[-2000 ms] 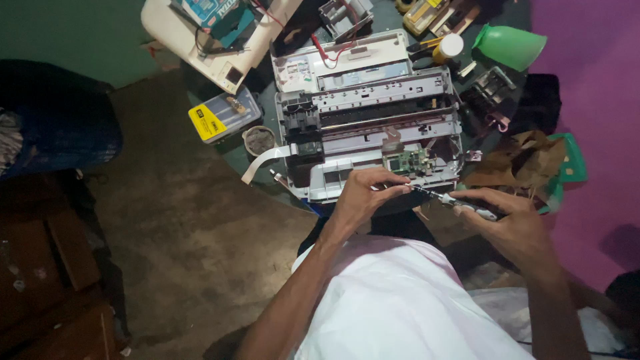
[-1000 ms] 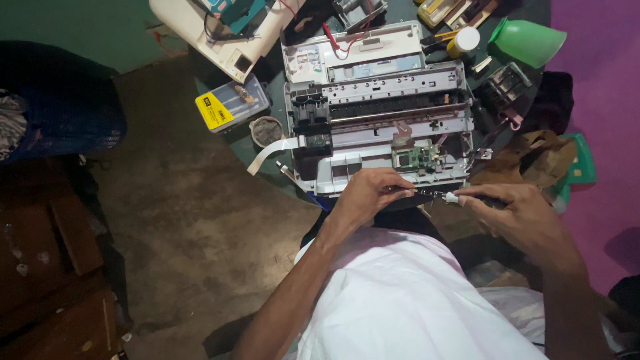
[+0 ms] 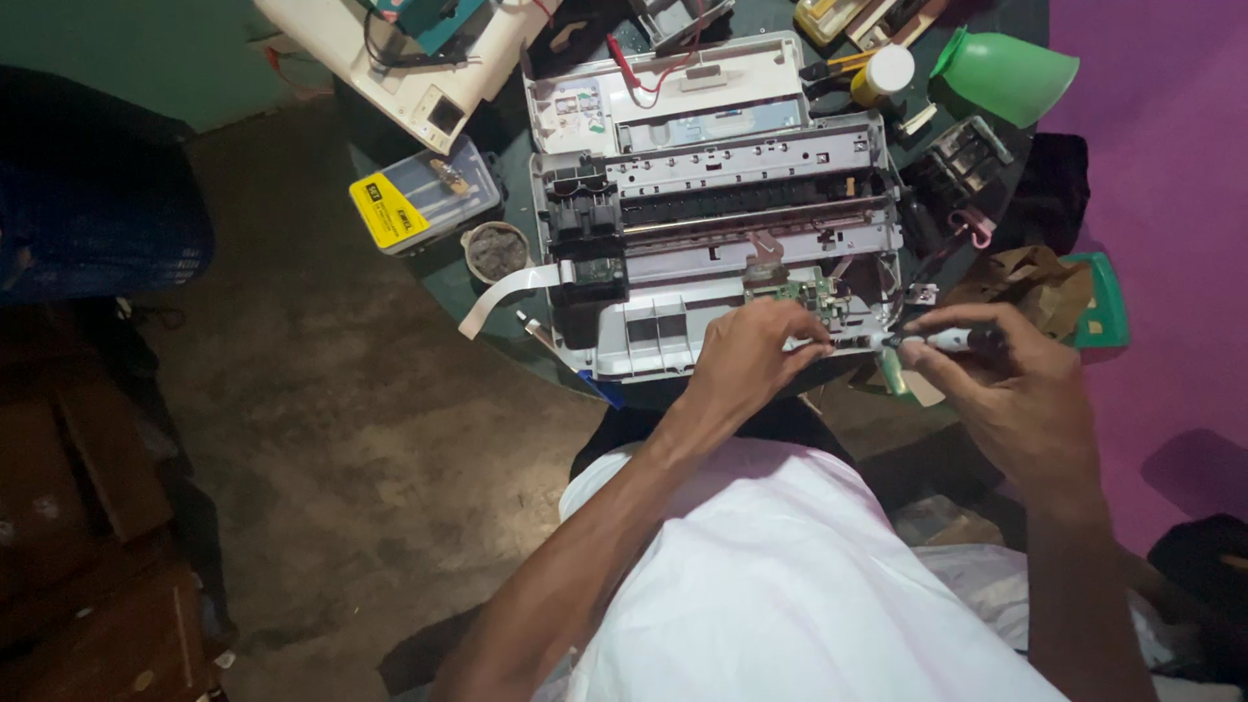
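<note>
An opened printer lies on a round dark table, its rails and carriage exposed. Near its front right corner, my left hand pinches a small dark and pale part, too small to name. My right hand holds a slim white-and-black pen-shaped tool whose left end meets or nearly meets that part. A green circuit board sits on the printer just beyond my left fingertips. A white ribbon cable curls out from the printer's left side.
Left of the printer are a clear plastic case with a yellow label and a small round bowl of grey matter. Behind stands a cream-coloured housing. At right are a green plastic cup, a white-lidded yellow bottle and brown paper.
My right hand has turned somewhat, and the pen-shaped tool now lies more level. My left hand stays at the printer's front edge, still pinching the small part.
</note>
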